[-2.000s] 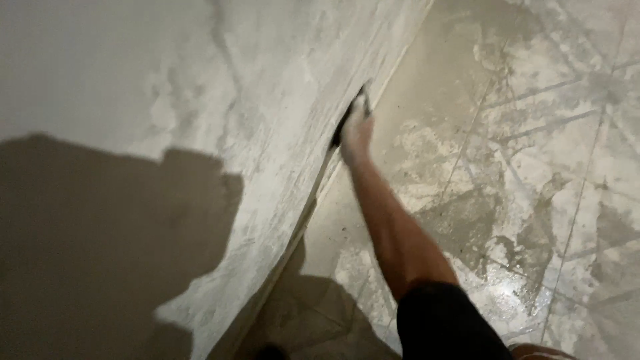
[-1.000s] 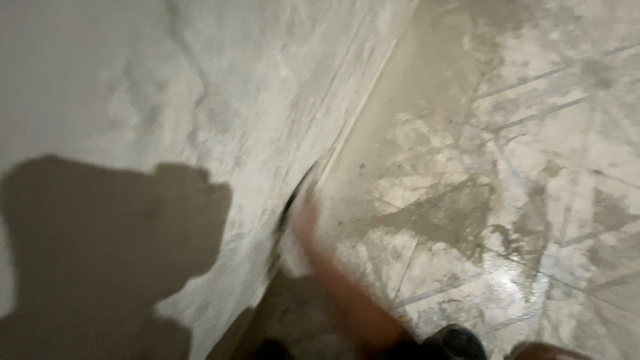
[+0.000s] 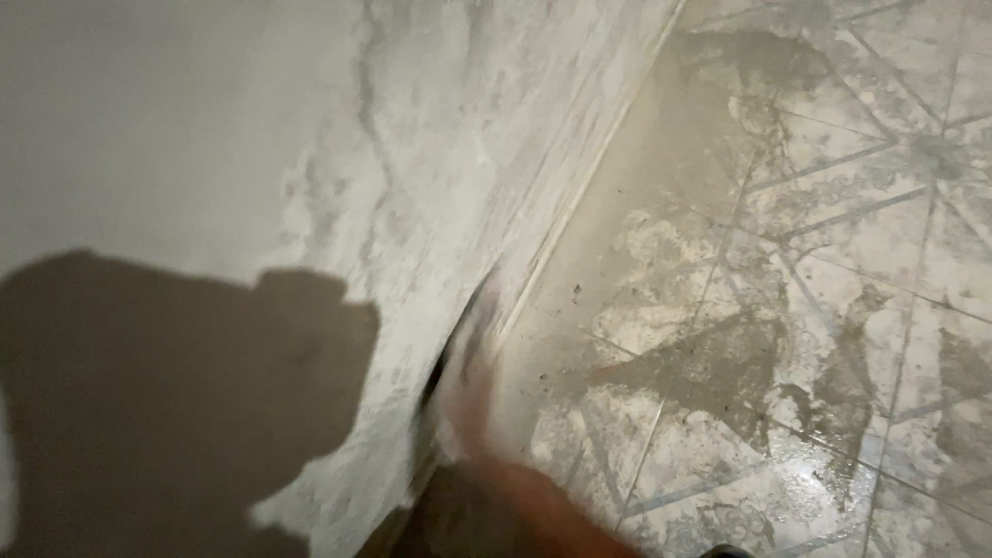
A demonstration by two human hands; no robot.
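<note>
My right hand (image 3: pixel 469 372), blurred and pale with residue, is low beside the wall (image 3: pixel 418 155). It grips a thin dark-edged flat tool (image 3: pixel 449 349), perhaps a trowel or scraper, whose edge lies against the wall's surface just above the floor joint. The forearm reaches in from the bottom edge. The wall is coated in uneven whitish-grey plaster or filler, with a darker streak running down it. My left hand is out of view.
A tiled floor (image 3: pixel 837 256) with patterned lines, wet patches and smeared residue spreads on the right. Wall and floor meet along a diagonal joint. A large shadow (image 3: pixel 178 403) falls on the lower left wall. A small dark object (image 3: pixel 725 552) shows at the bottom edge.
My right hand and the tool have moved down along the foot of the wall, toward me, from farther up the joint. The hand still grips the tool.
</note>
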